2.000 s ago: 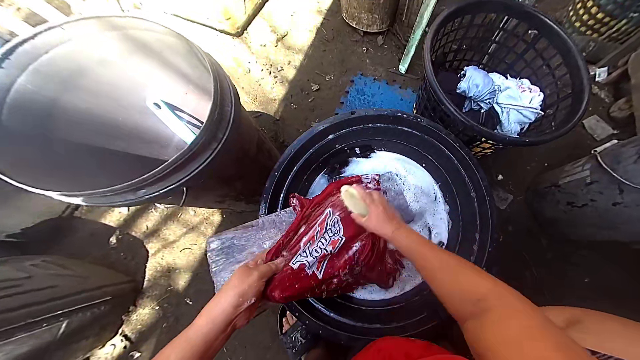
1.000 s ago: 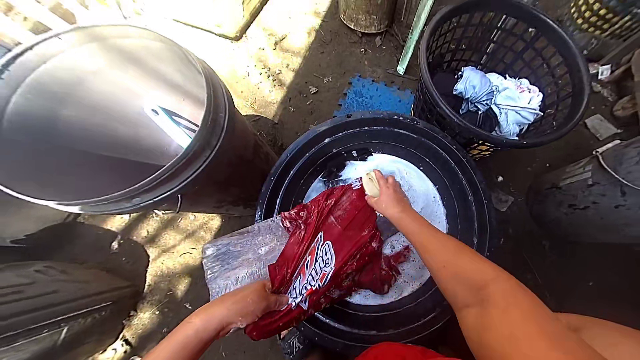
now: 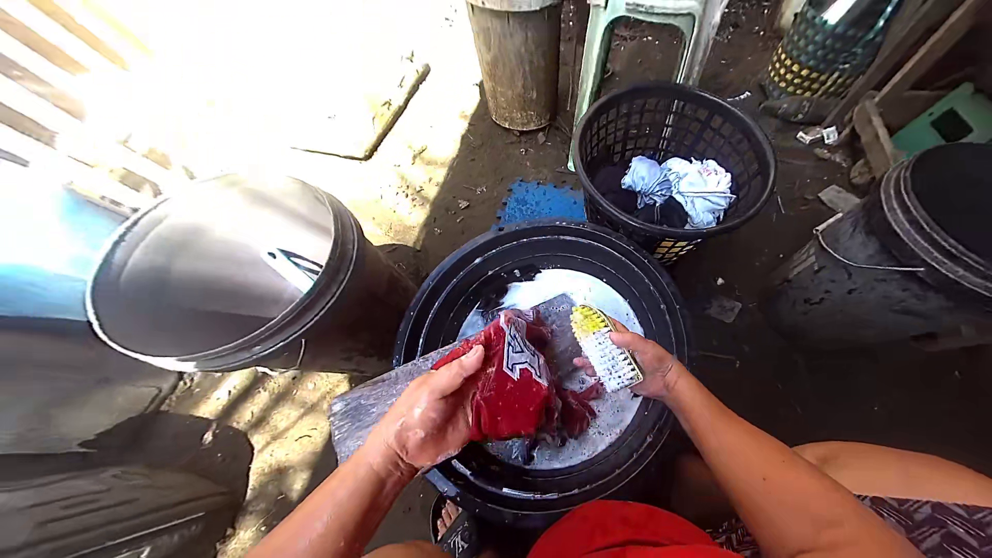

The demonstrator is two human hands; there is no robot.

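My left hand (image 3: 434, 415) grips a wet red garment (image 3: 508, 399) with a white printed design, thumb on top. The cloth is bunched over a wooden board (image 3: 372, 399) whose end juts out past the rim of a round black basin (image 3: 542, 504). Suds and water (image 3: 612, 430) fill the basin under the cloth, and some of the garment hangs down into them. In my right hand (image 3: 651, 364) is a scrub brush (image 3: 604, 349), its white and yellow bristles turned up toward the camera. The brush is held to the right of the garment, apart from it.
Beyond the basin stands a black plastic laundry basket (image 3: 674, 97) with light and dark clothes (image 3: 697, 190). A large drum (image 3: 225, 263) is at left, a lidded bucket (image 3: 860, 256) at right. A blue foam mat (image 3: 542, 203), a green plastic stool (image 3: 593, 70) and a wooden-looking container (image 3: 515, 70) lie farther back.
The garment, earlier spread over the board, is now gathered up in my left hand. My right hand has turned the brush bristles up, away from the cloth. The view has tilted up.
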